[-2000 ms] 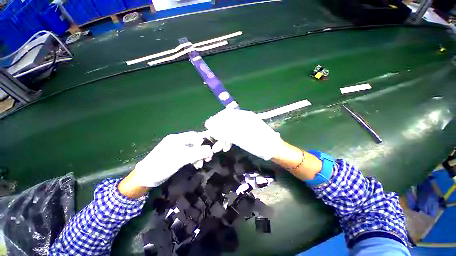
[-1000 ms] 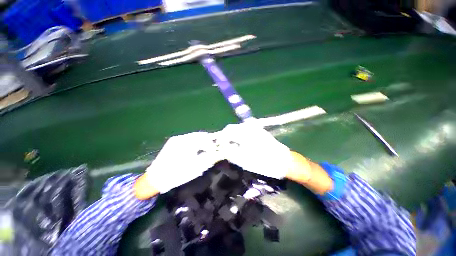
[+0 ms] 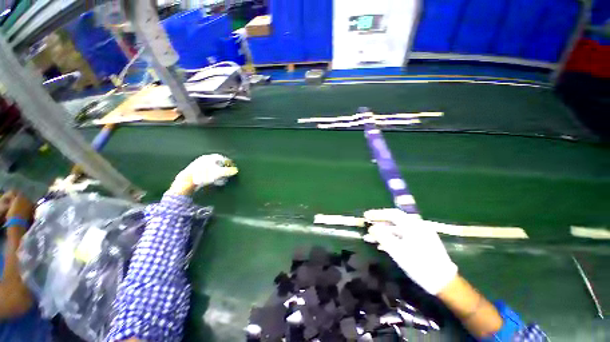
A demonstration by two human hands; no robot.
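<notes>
My left hand (image 3: 202,172), in a pale glove, is stretched out over the green conveyor belt (image 3: 287,157), its fingertips closed around a small circuit board assembly (image 3: 229,167) with yellow parts. My right hand (image 3: 413,250), gloved, is over the near end of the purple strip (image 3: 386,160), fingers bent together; a small dark spot shows at its fingertips, too small to name. Black pads (image 3: 328,287) lie in a loose heap below and left of my right hand, some with pale bits.
Masking tape strips cross the purple strip; one (image 3: 481,231) runs right of my hand. A short tape piece (image 3: 588,232) and a thin stick (image 3: 588,286) lie far right. A clear plastic bag (image 3: 87,254) is at left, beside another person's arm (image 3: 15,267). A metal post (image 3: 73,127) slants behind.
The view has turned left. My hands, together over the heap before, are now apart: the left has reached out left to the board, the right stays near the purple strip.
</notes>
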